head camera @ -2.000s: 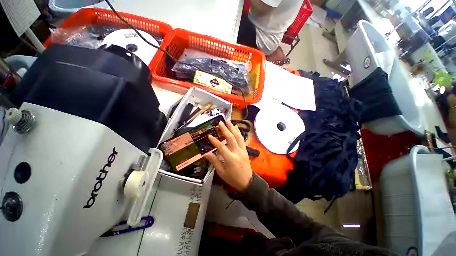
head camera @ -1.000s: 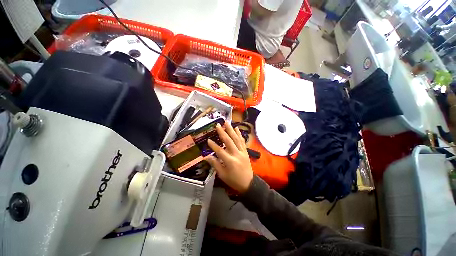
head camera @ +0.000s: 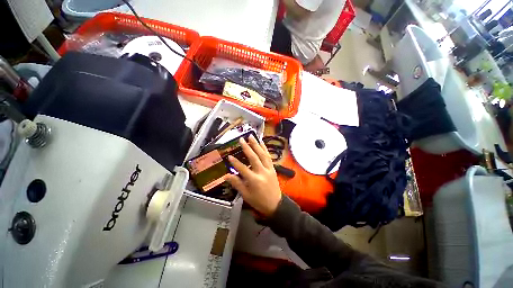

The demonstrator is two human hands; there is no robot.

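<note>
A smartphone (head camera: 209, 167) with a lit picture rests tilted on the white accessory tray (head camera: 194, 147), which holds small tools. My right hand (head camera: 258, 178), bare with a dark sleeve, lies over the phone's right part. Its fingers are spread, the fingertips are on or just over the screen, and it does not grip the phone. The white sewing machine head (head camera: 95, 185) with "brother" lettering fills the lower left. Purple-blue thread snips (head camera: 151, 253) lie on the bed below it. My left hand is not in view.
Orange-red baskets (head camera: 247, 54) with bagged parts stand behind the tray. A white disc roll (head camera: 318, 144) lies on orange cloth (head camera: 301, 188), beside a heap of navy strips (head camera: 376, 163). A seated person (head camera: 315, 28) is at the top. Pale tubs (head camera: 478, 225) stand at right.
The view has shifted slightly. My right hand stays over the phone, with small changes in its finger positions.
</note>
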